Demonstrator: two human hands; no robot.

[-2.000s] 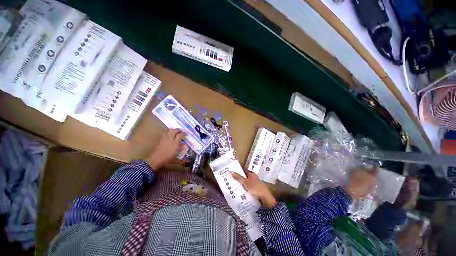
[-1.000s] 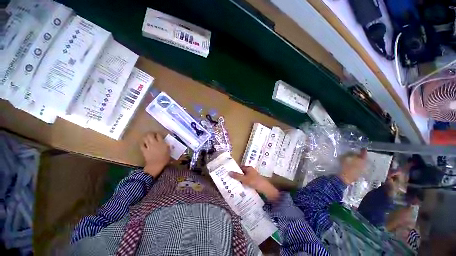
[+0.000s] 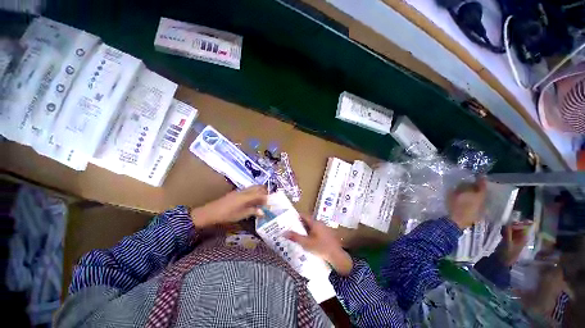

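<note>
A slim white printed box lies at a slant in front of me. My right hand grips it along its right side. My left hand is at the box's upper end, fingers bent over the opening; whether it holds something small there cannot be told. Just beyond, a blue-white tray with a round and a long hollow lies on the brown bench, a dark cable piece at its right end. A heap of small thin accessories lies beside it, with small blue-violet squares above.
Overlapping white boxes lie at left, a shorter row at right. The green belt carries several boxes. Crumpled clear film and a co-worker's hand are at right. A pink fan stands on the shelf. A carton of pale pieces is lower left.
My left hand has moved right from the bench to the box's upper end. The white piece near it no longer shows on the bench. The belt boxes have shifted left.
</note>
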